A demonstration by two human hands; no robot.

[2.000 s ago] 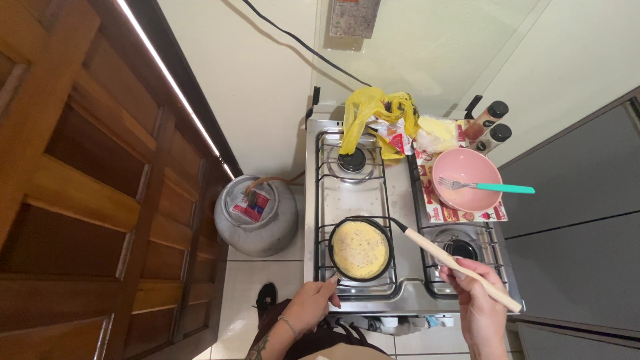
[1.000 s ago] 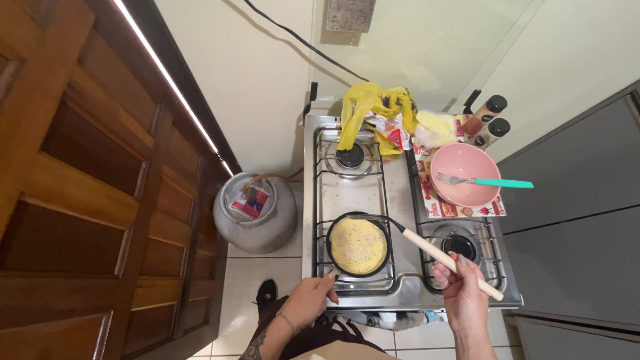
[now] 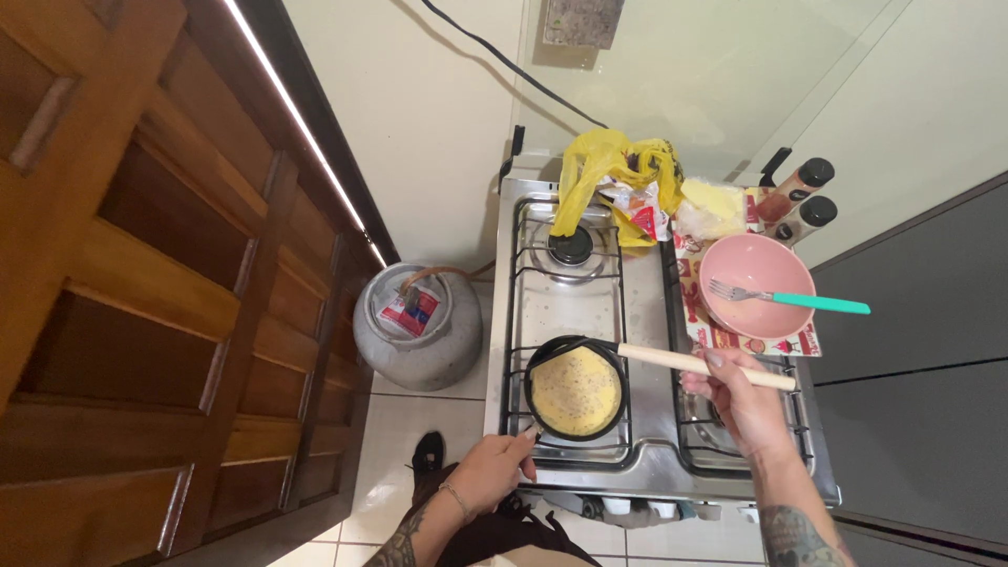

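Note:
A small black frying pan (image 3: 622,398) rests on the front left burner grate of the gas stove, with a round yellow egg mixture (image 3: 577,392), dark-flecked, inside it. My left hand (image 3: 496,468) grips the pan's handle (image 3: 535,431) near the rim; most of the handle is hidden by the fingers. My right hand (image 3: 740,394) holds the pale handle of a black-headed utensil (image 3: 677,361), probably a spatula. Its head lies at the pan's far edge, over the egg. A pink bowl (image 3: 760,252) with a turquoise-handled fork (image 3: 819,302) across it sits beyond my right hand.
Yellow plastic bag (image 3: 587,169) and wrappers lie at the stove's back, by the rear burner (image 3: 570,245). Two spice jars (image 3: 799,189) and a packet of yellow slices (image 3: 713,206) stand near the bowl on a printed cloth or paper (image 3: 693,315). A metal gas cylinder (image 3: 421,358) stands left.
The utensil's pale handle has swung away from me and now lies closer to level across the stove, my right hand moving with it. My left hand stays at the pan's handle.

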